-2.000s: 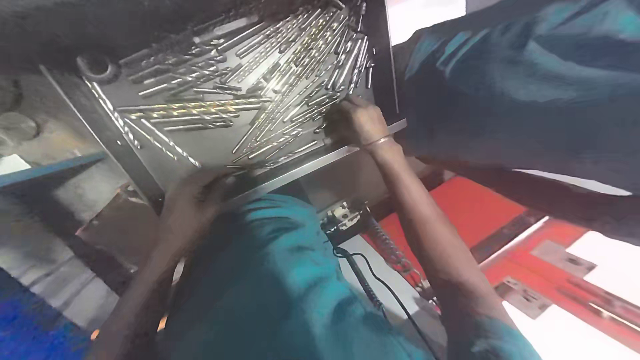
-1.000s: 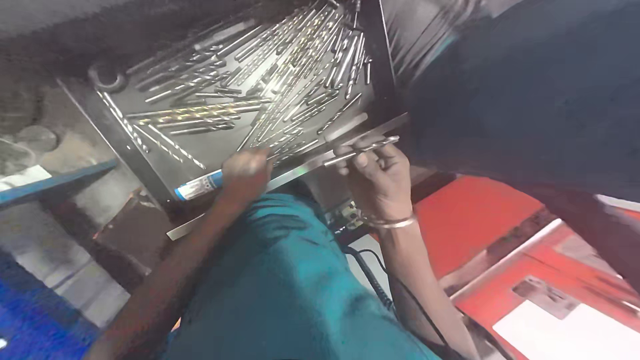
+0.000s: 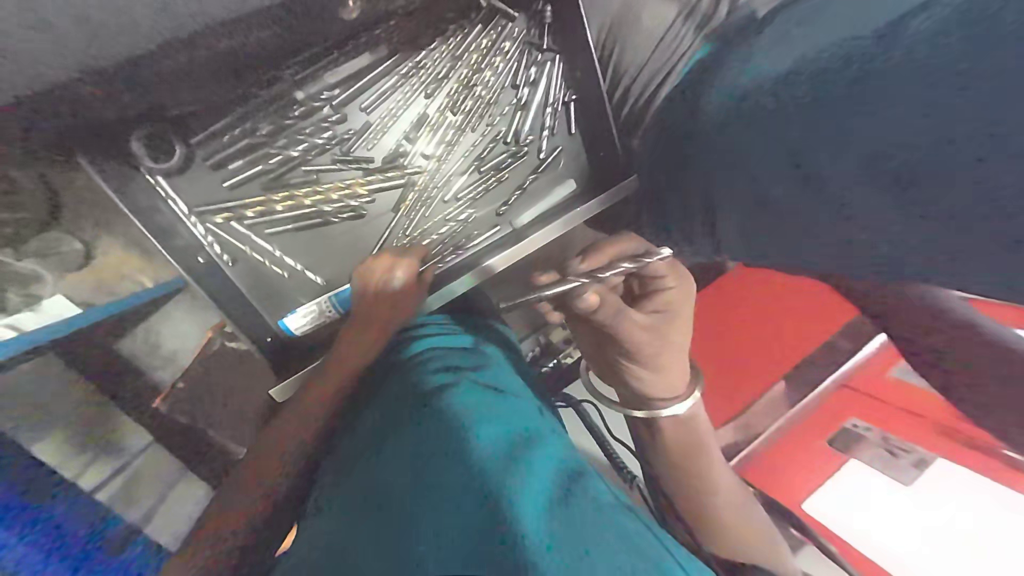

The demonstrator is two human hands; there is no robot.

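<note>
Between the thumb and fingers of my right hand (image 3: 632,320) lies a twist drill bit (image 3: 596,278), held outside the drawer's front edge with its fluted end to the right. My left hand (image 3: 392,288) rests at the front edge of the open metal drawer (image 3: 512,252), beside a blue-and-white tube (image 3: 316,310); whether its fingers grip anything is hidden. Many loose drill bits (image 3: 464,104) lie in the drawer, mostly slanted, some gold-coloured (image 3: 320,192). A metal ring (image 3: 158,150) sits in its far left corner.
Another person's dark-clothed body (image 3: 832,160) is close on the right. Below it stands a red cabinet or case (image 3: 772,336) with a white sheet (image 3: 920,512). A black cable (image 3: 612,448) runs near my right wrist. A blue edge (image 3: 96,320) crosses at the left.
My right hand was over the drawer's front two seconds ago; it has come out and turned palm up, holding a drill bit. The blue-and-white tube has come into view beside my left hand.
</note>
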